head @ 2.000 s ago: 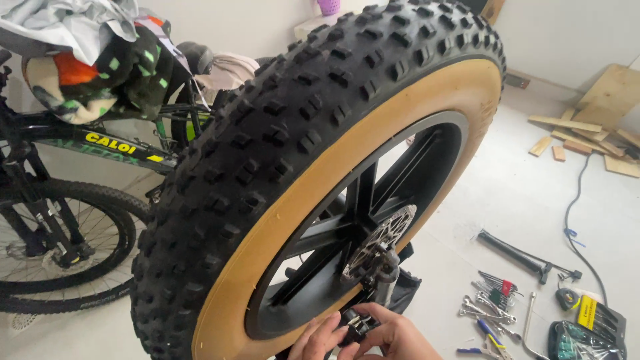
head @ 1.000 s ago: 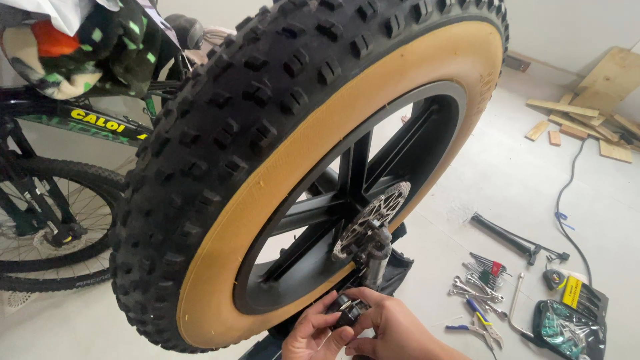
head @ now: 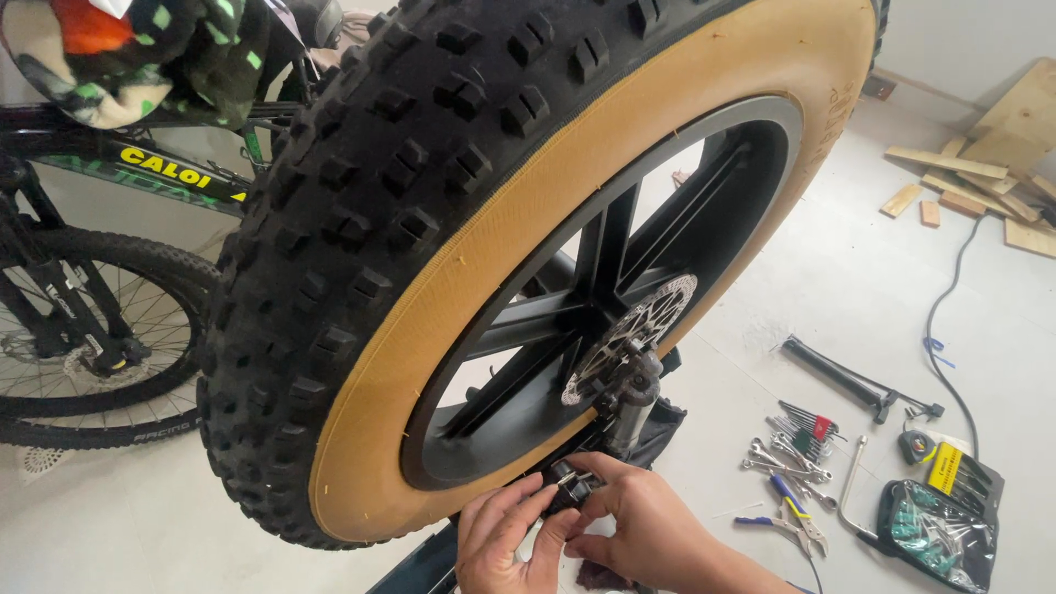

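Note:
Both hands meet at a small black part (head: 569,488), perhaps a brake caliper, just below the fork end (head: 639,396) of an upturned bike. The fingertips of my left hand (head: 507,536) hold its left side. My right hand (head: 631,520) grips it from the right with thumb and fingers. Above them stands a fat knobby tire (head: 396,165) with a tan sidewall, on a black spoked wheel rim (head: 780,124). A perforated disc brake rotor (head: 685,289) sits at the hub. Where the part meets the frame is hidden by the fingers.
At the left stands a Caloi bicycle (head: 165,172) with a patterned fabric (head: 206,58) above it. On the floor at right lie a hand pump (head: 833,375), combination wrenches (head: 784,462), hex keys (head: 813,421), locking pliers (head: 780,524), a tool pouch (head: 940,528), a cable (head: 936,305) and wood scraps (head: 973,177).
The small black part shows more plainly between the fingers than two seconds ago. Both hands stay on it below the fork end. The view has shifted a little.

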